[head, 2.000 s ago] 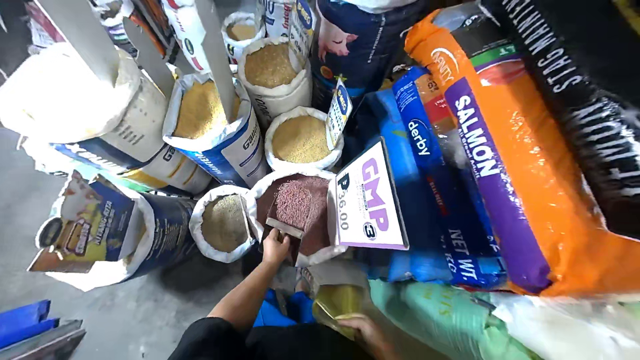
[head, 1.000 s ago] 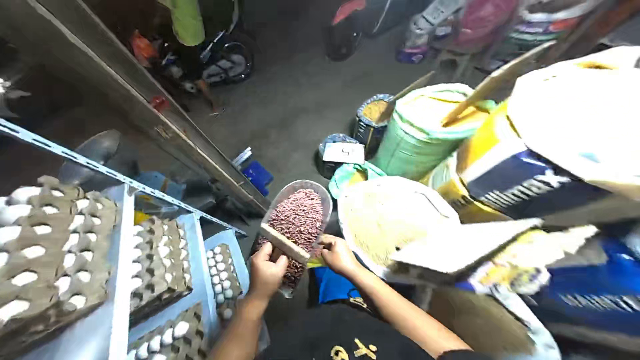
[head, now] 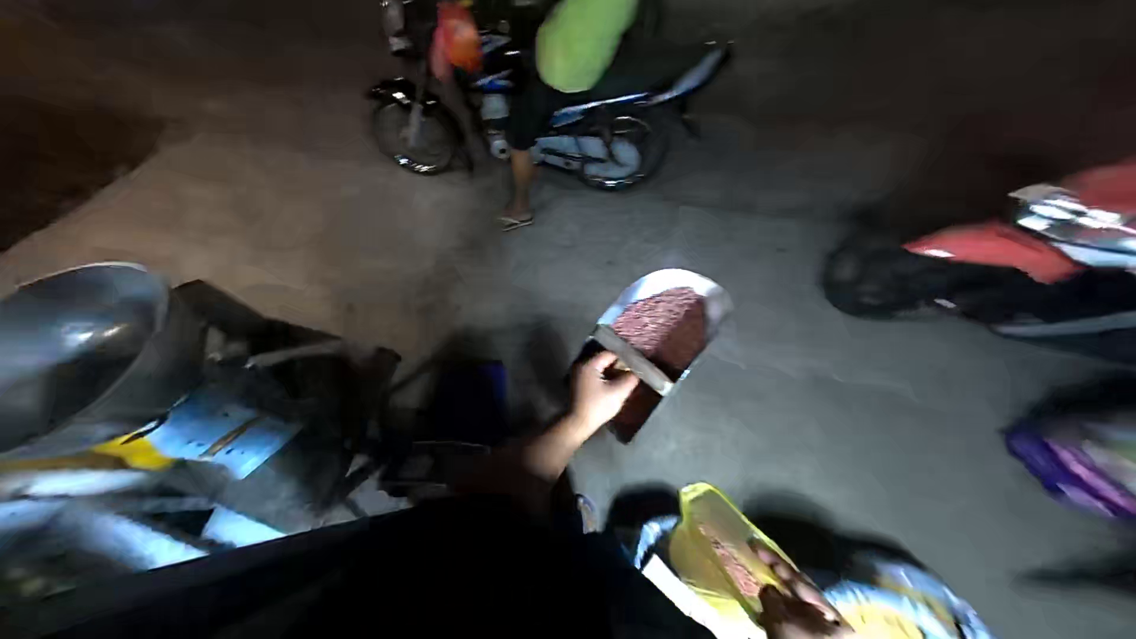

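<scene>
My left hand point(head: 602, 390) grips the wooden crosspiece of a scoop point(head: 632, 358), whose rounded front points away from me. Reddish-brown pellets point(head: 661, 324) lie in the scoop. Lower down, my right hand point(head: 799, 595) holds a yellow plastic bag point(head: 710, 541) by its right side; the bag's mouth is spread and some of the same pellets show inside. Scoop and bag are apart, with the scoop farther forward and to the left. The right fingers are partly in shadow and blurred.
A person in a yellow-green shirt point(head: 584, 44) is at a parked motorcycle point(head: 568, 133) ahead. A red motorcycle point(head: 994, 253) stands at right. A large metal bowl point(head: 80, 346) is at left. Open sacks point(head: 887, 603) sit by my right hand.
The view has swung from the feed sacks, past the egg trays, to the floor and motorcycles. My hands, close together at the scoop one second ago, are now apart.
</scene>
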